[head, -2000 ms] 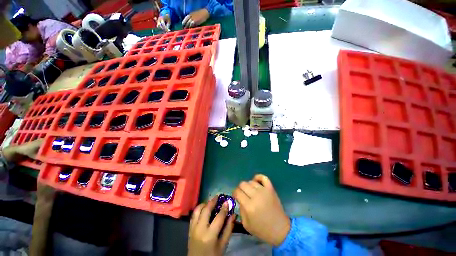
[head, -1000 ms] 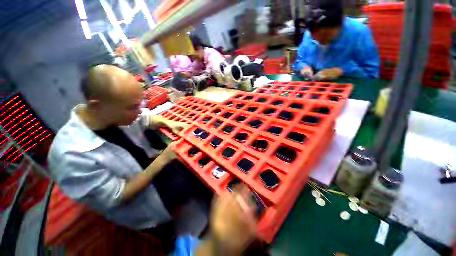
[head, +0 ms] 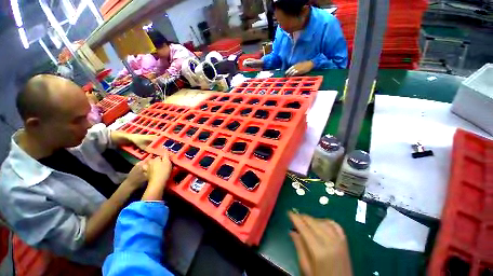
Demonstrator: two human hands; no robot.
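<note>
My left hand [head: 158,171], in a blue sleeve, reaches to the front left edge of the stacked red foam trays [head: 281,186]. Its fingertips meet another person's hand there, and whether it holds anything is hidden. My right hand [head: 323,245] is low over the green bench, right of the trays, with bent fingers. What lies under its fingers cannot be told. Glossy black watch bodies [head: 250,180] fill the pockets I can make out in the upper tray. One pocket of the lower tray holds a paler, silvery unit [head: 197,185].
Two capped bottles [head: 327,157] stand before a grey post [head: 363,75]. White discs [head: 324,200], thin sticks, a white strip [head: 361,211] and a paper piece [head: 401,230] lie nearby. Another red tray [head: 469,199] is at right. A person [head: 54,178] sits close at left.
The view has swung left. My hands, together on a watch body two seconds ago, are now apart. My left hand has moved from over the lower tray's front to the other person's hand.
</note>
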